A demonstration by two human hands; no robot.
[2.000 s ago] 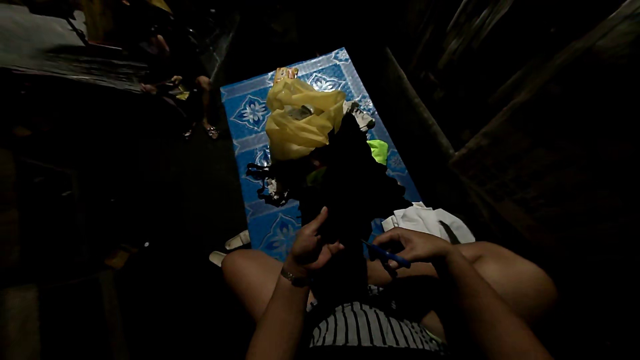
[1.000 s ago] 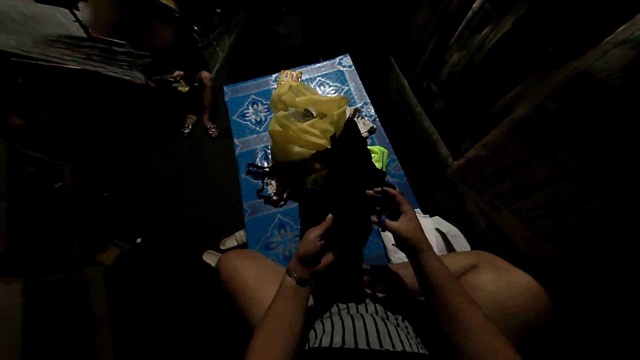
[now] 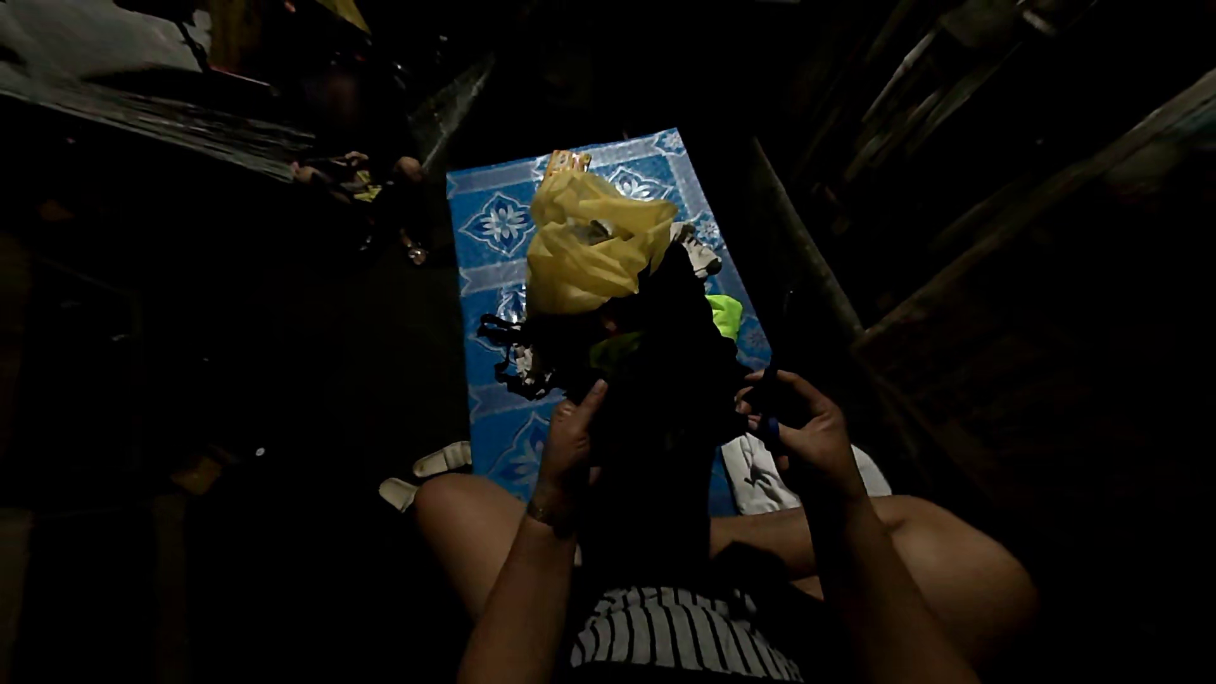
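Black cloth (image 3: 655, 437) lies over my lap and up the middle of the blue patterned surface (image 3: 494, 275). My left hand (image 3: 570, 442) grips the cloth at its left edge, thumb on top. At the cloth's right side, my right hand (image 3: 798, 423) has its fingers through a small blue-handled tool (image 3: 772, 429), which looks like scissors; its blades are lost in the dark. A yellow plastic bag (image 3: 598, 247) rests beyond the cloth. Bright green fabric (image 3: 726, 315) shows to the right, and white cloth (image 3: 755, 475) lies under my right hand.
Dark straps or trimmings (image 3: 518, 361) lie on the left of the surface. A small orange-and-white packet (image 3: 567, 162) sits behind the bag. Pale slippers (image 3: 444, 460) are on the ground beside my left knee. Another person (image 3: 366, 185) is in the dim background, upper left.
My right hand first moved up from low near my lap, then outward to the cloth's right side, with the blue-handled tool. My left hand stays at the cloth's left edge.
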